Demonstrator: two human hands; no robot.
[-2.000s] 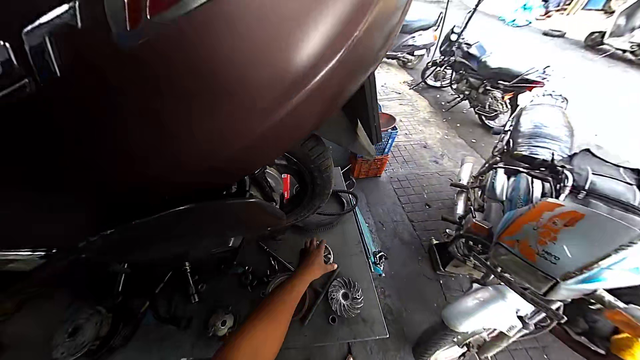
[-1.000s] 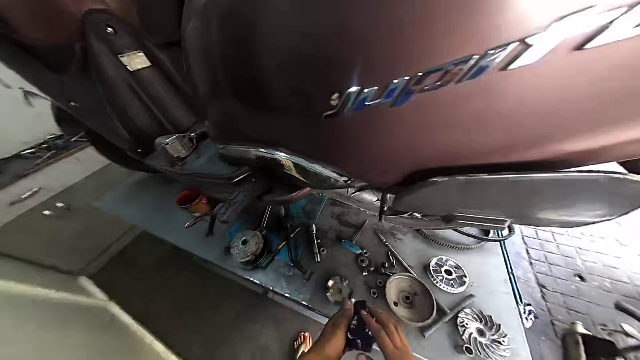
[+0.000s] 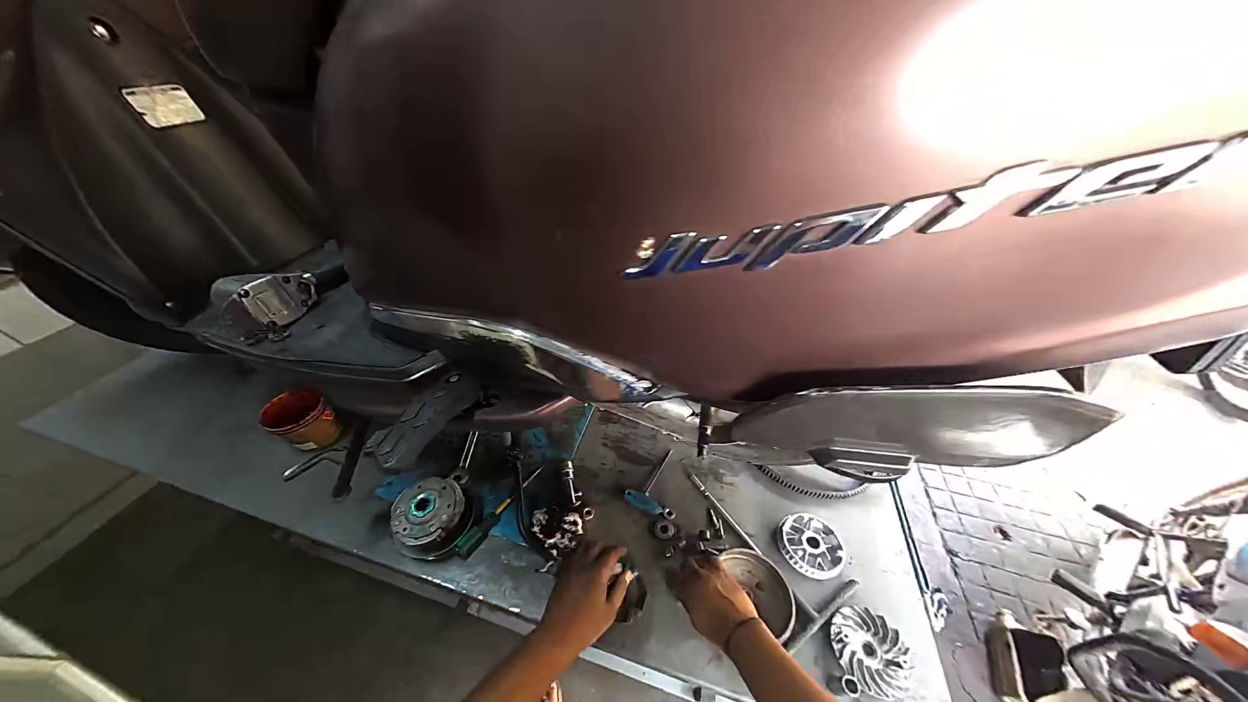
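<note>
Below a scooter's maroon side panel, both hands reach down onto a metal platform strewn with parts. My left hand has its fingers curled at a dark, greasy round part, beside a crumpled dirty rag; its hold is unclear. My right hand touches down among small dark parts, at the left rim of a round metal clutch bell; its fingertips are partly hidden. A screwdriver with a blue handle and a socket lie beyond the hands. A clutch assembly sits left of them.
A red tub stands at the left. On the right lie a pulley plate, a finned fan wheel and a toothed belt. The scooter's footrest hangs low over the platform. Another motorcycle stands at the lower right.
My hands, close together around a dark thing one second ago, have moved apart and down among the parts. The view has swung left since two seconds ago.
</note>
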